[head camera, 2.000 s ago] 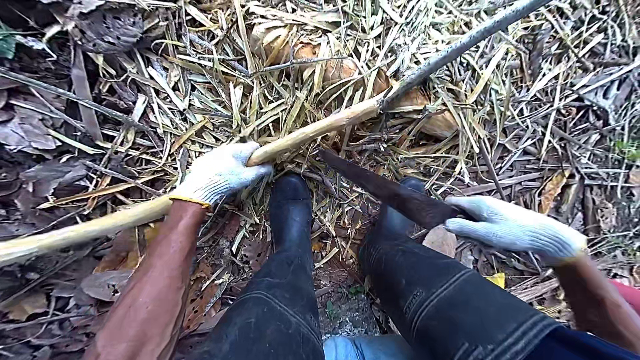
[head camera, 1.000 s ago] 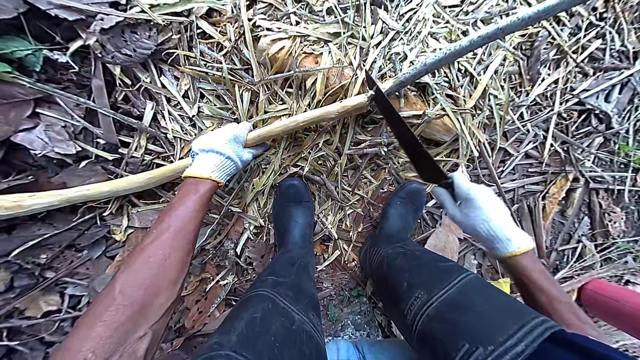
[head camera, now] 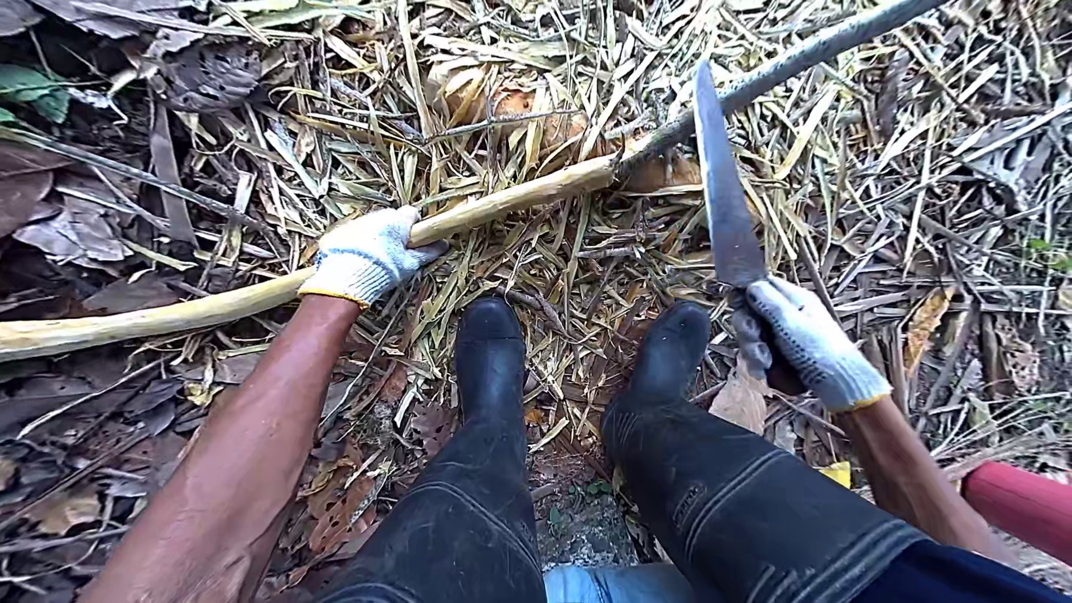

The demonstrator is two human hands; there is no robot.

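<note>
My left hand (head camera: 368,254), in a white knitted work glove with a yellow cuff edge, is closed around a long wooden pole (head camera: 519,194). The pole is pale and stripped from the far left to just right of the middle; beyond that, grey bark (head camera: 804,57) covers it up to the upper right. My right hand (head camera: 800,339), gloved alike, grips the handle of a machete (head camera: 727,193). Its blade points up and slightly left, its upper part in front of or beside the barked part; whether it touches the bark I cannot tell.
Black rubber boots (head camera: 492,352) stand below the pole. An orange-brown log (head camera: 565,138), partly covered by bark strips (head camera: 804,138), lies behind it. Dry leaves (head camera: 75,226) cover the left ground. A red tube-like object (head camera: 1017,511) is at the lower right, light blue material (head camera: 620,584) at the bottom.
The machete has swung from pointing left, low beside the pole, to pointing up by the barked part. My left hand still holds the pole.
</note>
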